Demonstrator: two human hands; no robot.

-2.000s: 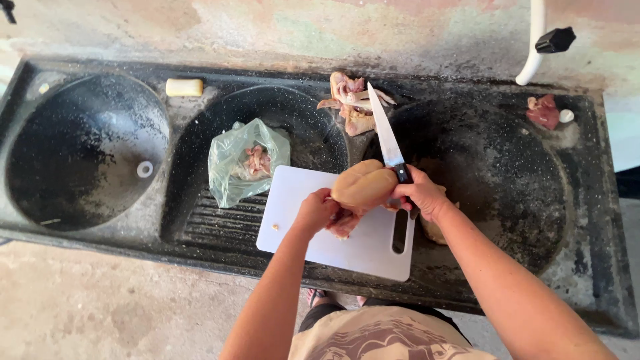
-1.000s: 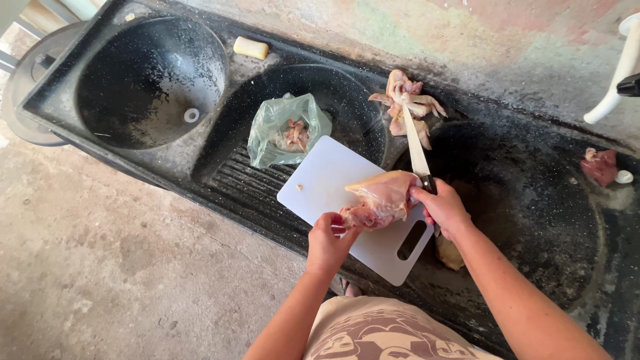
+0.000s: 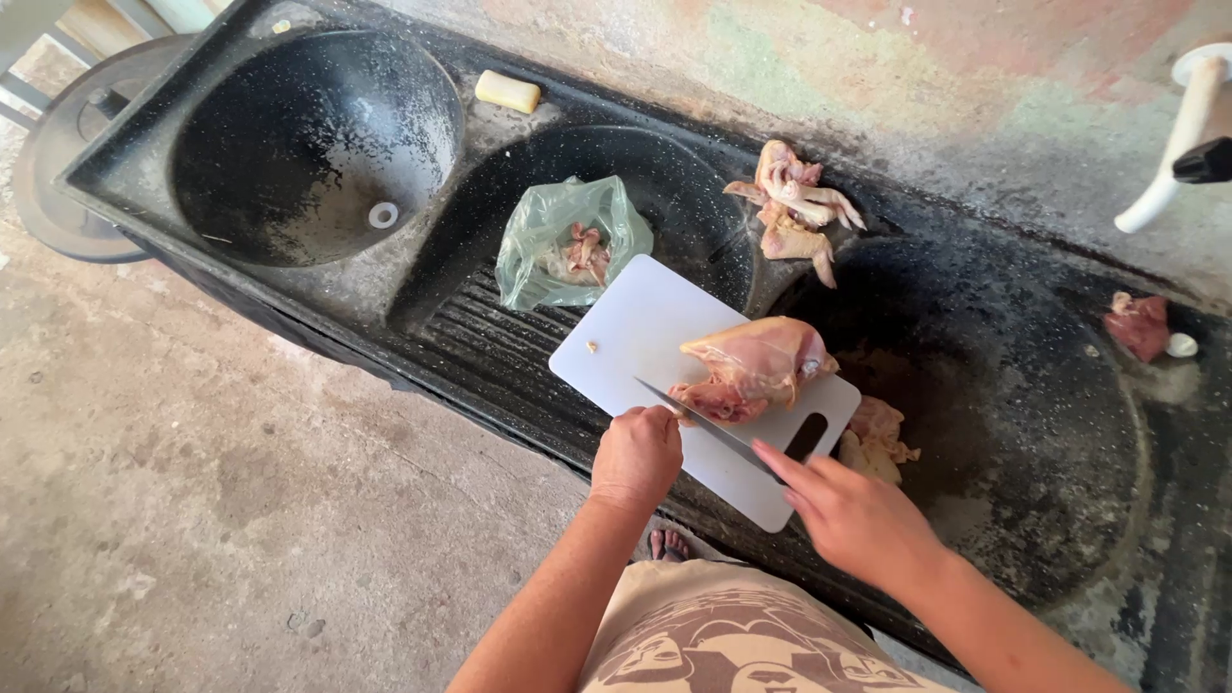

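Note:
A piece of raw chicken carcass lies on the white plastic cutting board. My left hand is closed on the chicken's near left end. In my right hand is a kitchen knife, its blade pointing up and left across that same end, close to my left fingers. The knife's handle is mostly hidden by my fingers. A small scrap sits on the board's left part.
The board rests across a black speckled sink unit. Behind it is a green plastic bag holding raw pieces. Chicken feet and other parts lie on the back ledge, with a yellowish soap bar further left. Dark red meat and a white tap are right.
The chicken, earlier lifted in both hands, now rests on the board. The knife has swung from pointing away over the back ledge to lying low across the chicken's near end.

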